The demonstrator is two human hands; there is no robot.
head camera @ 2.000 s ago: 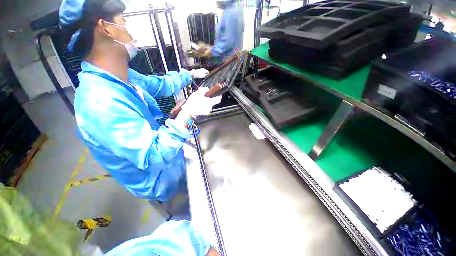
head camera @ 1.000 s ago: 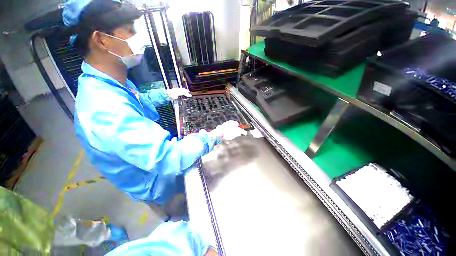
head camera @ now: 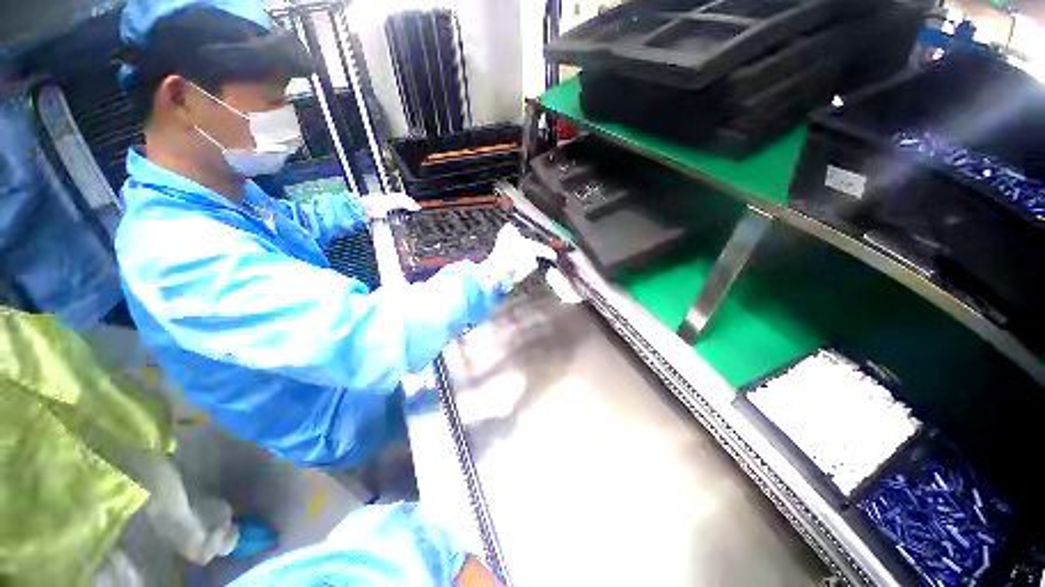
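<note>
My left sleeve, light blue, enters at the bottom edge, and only a sliver of my left hand [head camera: 477, 572] shows beside the near conveyor rail; the fingers are cut off. My right hand is out of the picture. In front of me are the shiny metal conveyor plate [head camera: 584, 459] and its chain rail [head camera: 688, 404]. At the lower right, a black bin holds white components [head camera: 834, 419], with blue capacitors [head camera: 940, 516] in the bin beside it.
A masked worker in a blue smock [head camera: 264, 298] has white-gloved hands at a dark board in a reddish-brown-edged frame [head camera: 453, 235]. Stacked black trays [head camera: 688, 86] stand on the green shelf [head camera: 779, 166]. A person in yellow-green [head camera: 63, 447] is at the left.
The neighbouring worker has lowered the tilted frame flat onto the line, hands still at it. The yellow-green-clothed person shows more at the left. The view has shifted slightly right.
</note>
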